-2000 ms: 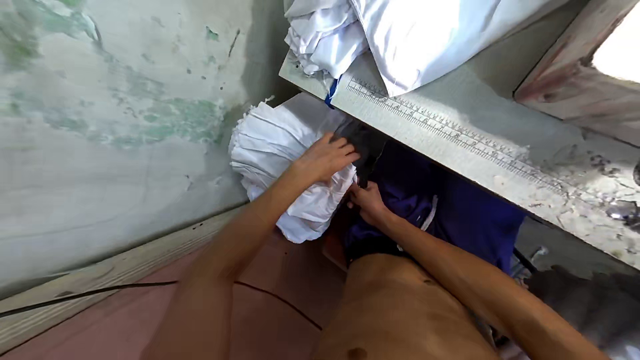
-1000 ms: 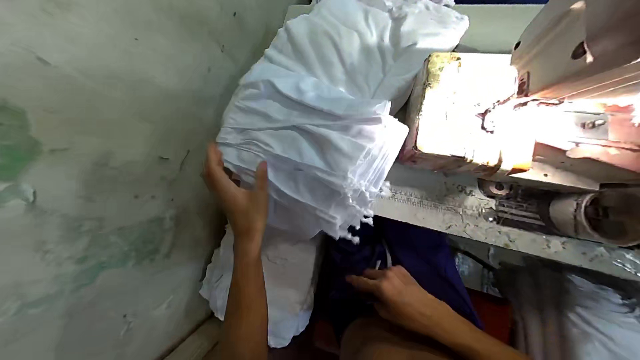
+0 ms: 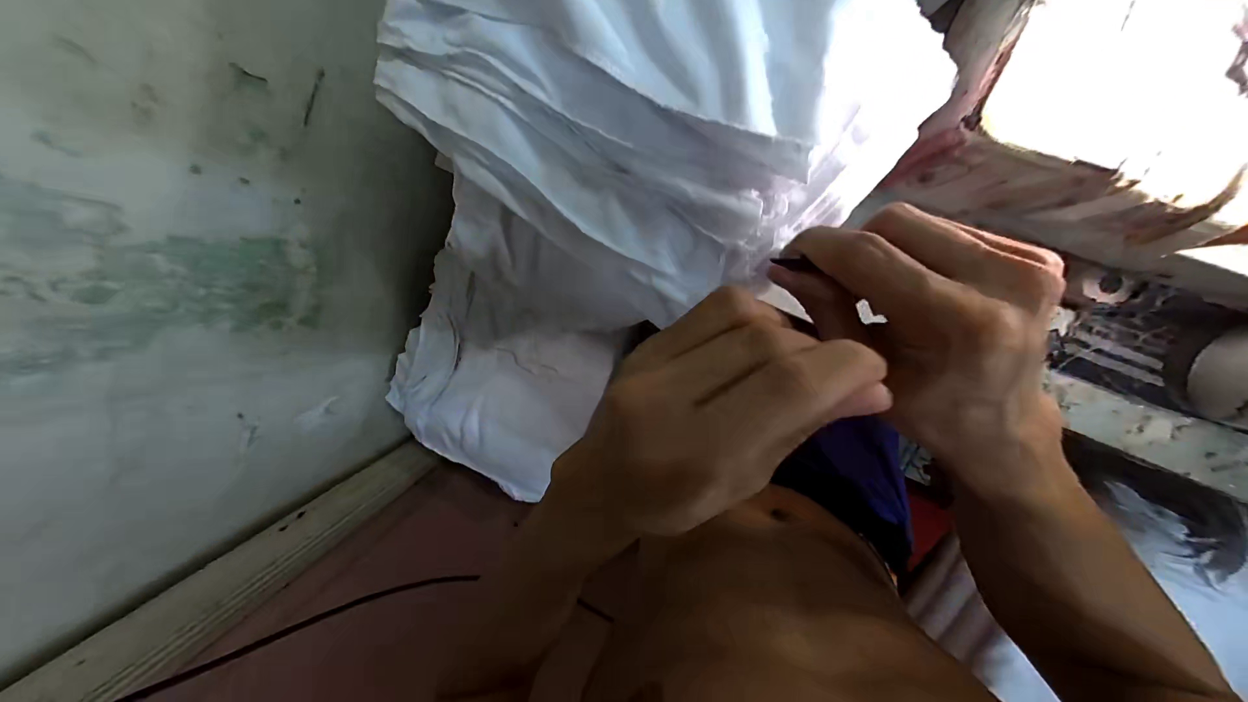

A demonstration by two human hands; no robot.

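Note:
My left hand (image 3: pixel 731 409) is curled in front of a stack of white fabric pieces (image 3: pixel 624 146); whatever may lie within its fingers is hidden. Close beside it on the right, my right hand (image 3: pixel 936 312) is raised, its thumb and forefinger pinching a small dark pointed thing (image 3: pixel 795 264) whose kind I cannot tell. The upper fabric stack lies in folded layers, its right part brightly lit. Below it, at the left, another white fabric bundle (image 3: pixel 526 400) hangs or rests beside my lap.
A sewing machine (image 3: pixel 1053 185) with worn paint stands at the right, above the table edge (image 3: pixel 1150 429). A stained wall (image 3: pixel 195 292) rises at the left. A black cable (image 3: pixel 322 614) crosses the reddish floor. More pale cloth (image 3: pixel 1180 536) is at the lower right.
My left hand has left the side of the upper fabric stack, where it was a second ago. My right hand has risen from my lap, and the two hands are now close together.

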